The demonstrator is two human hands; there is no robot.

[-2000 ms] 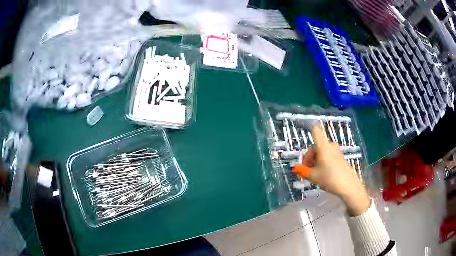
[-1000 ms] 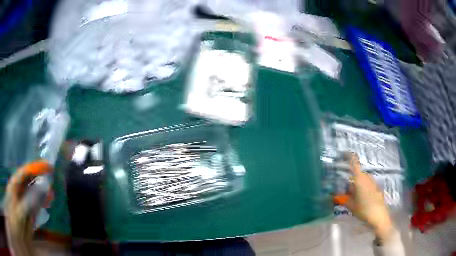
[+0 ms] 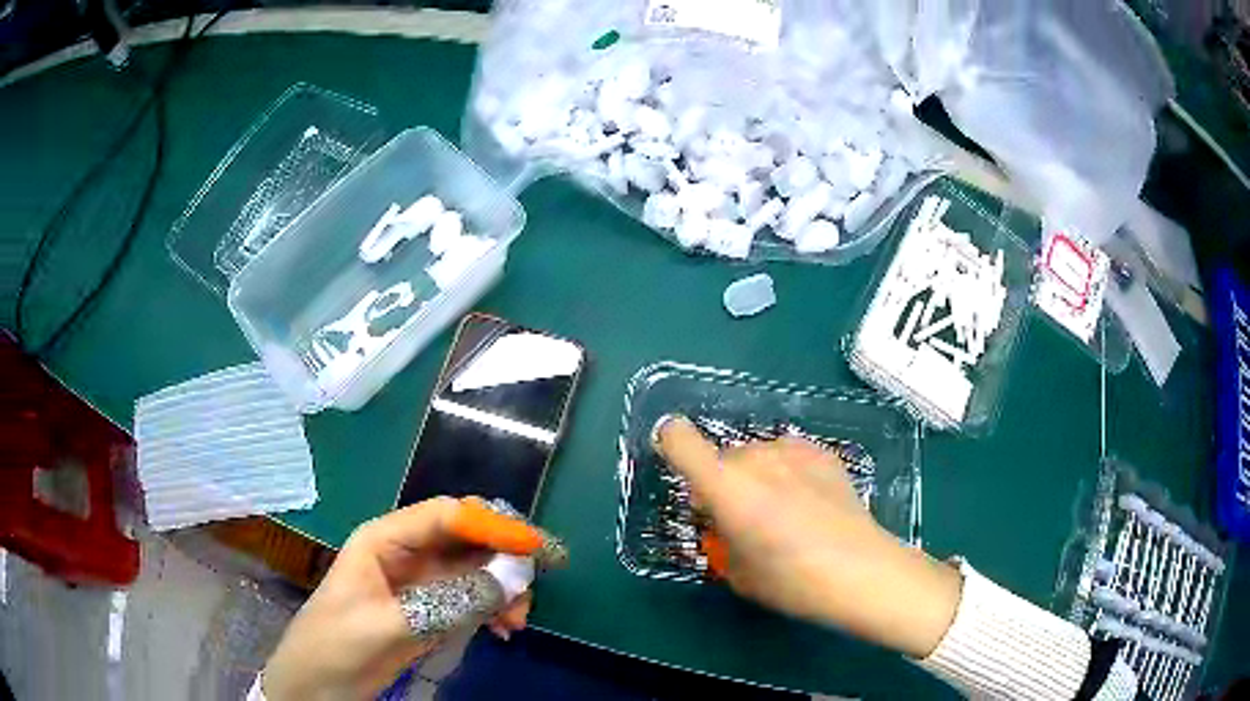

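Note:
My left hand (image 3: 411, 589), with an orange finger cot and speckled grey wraps, holds a small white plastic part (image 3: 511, 575) between thumb and fingers, below the smartphone. My right hand (image 3: 781, 527) reaches into the clear rod box (image 3: 909, 479); its index finger points down at the box's left part, among thin metal rods (image 3: 672, 527). An orange cot shows under the hand. The hand hides many of the rods, and I cannot tell if it grips one.
The black smartphone (image 3: 487, 425) lies left of the rod box. A frosted tub (image 3: 480, 260), a clear lid (image 3: 206, 219) and a ribbed white sheet (image 3: 226, 452) are at left. A big bag of white caps (image 3: 713, 137) and a strip box (image 3: 864, 356) lie behind. A blister tray (image 3: 1097, 575) is at right.
The view has swung left. My right hand has left the blister tray and is now in the rod box. My left hand has come into view and now shows near the phone with a white part.

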